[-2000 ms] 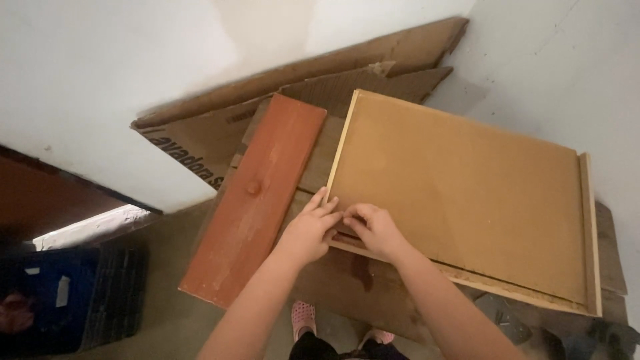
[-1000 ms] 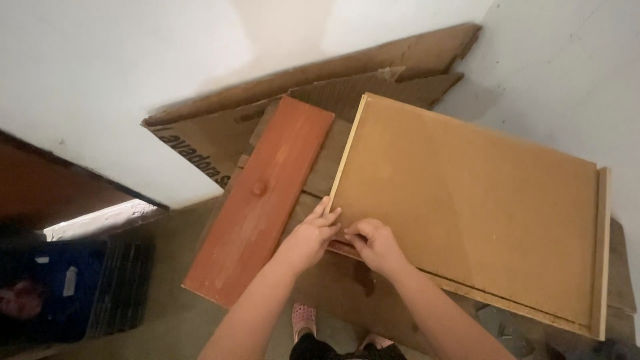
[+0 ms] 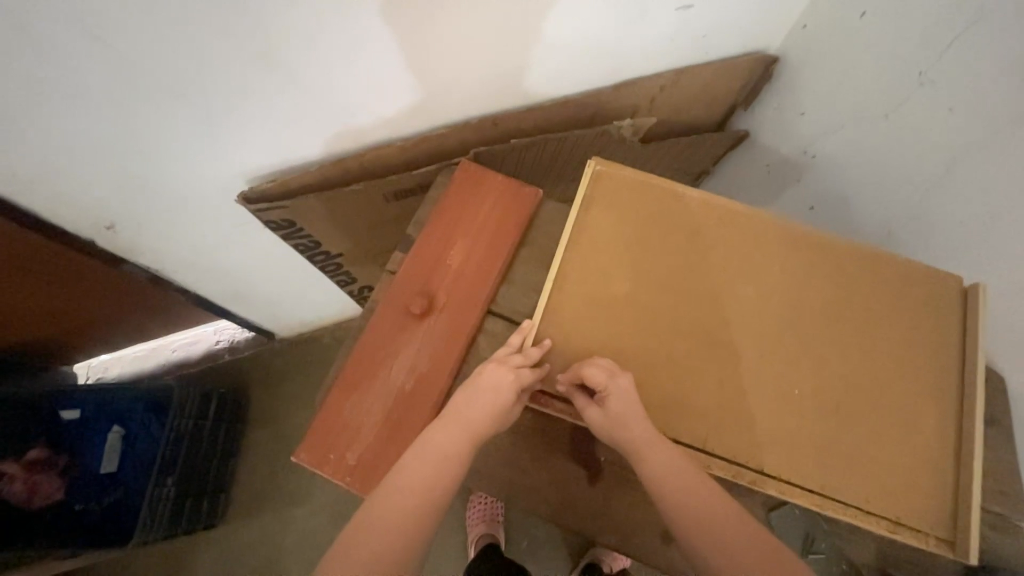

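A wooden drawer (image 3: 760, 344) with a tan flat panel and thin side strips lies on a wooden surface. My left hand (image 3: 500, 388) rests at its near left corner, fingers spread over the edge strip. Just to the right, my right hand (image 3: 604, 396) has thumb and forefinger pinched together over the panel near the same corner; whether something small is between them cannot be seen. Left of the drawer lies a reddish-brown painted wooden drawer front (image 3: 424, 328) with a round knob, apart from the drawer.
Torn cardboard (image 3: 608, 120) with printed writing leans against the white wall behind the wooden surface (image 3: 536, 248). A dark blue plastic crate (image 3: 120, 464) stands on the floor at lower left. My feet in pink clogs (image 3: 486, 516) are below the near edge.
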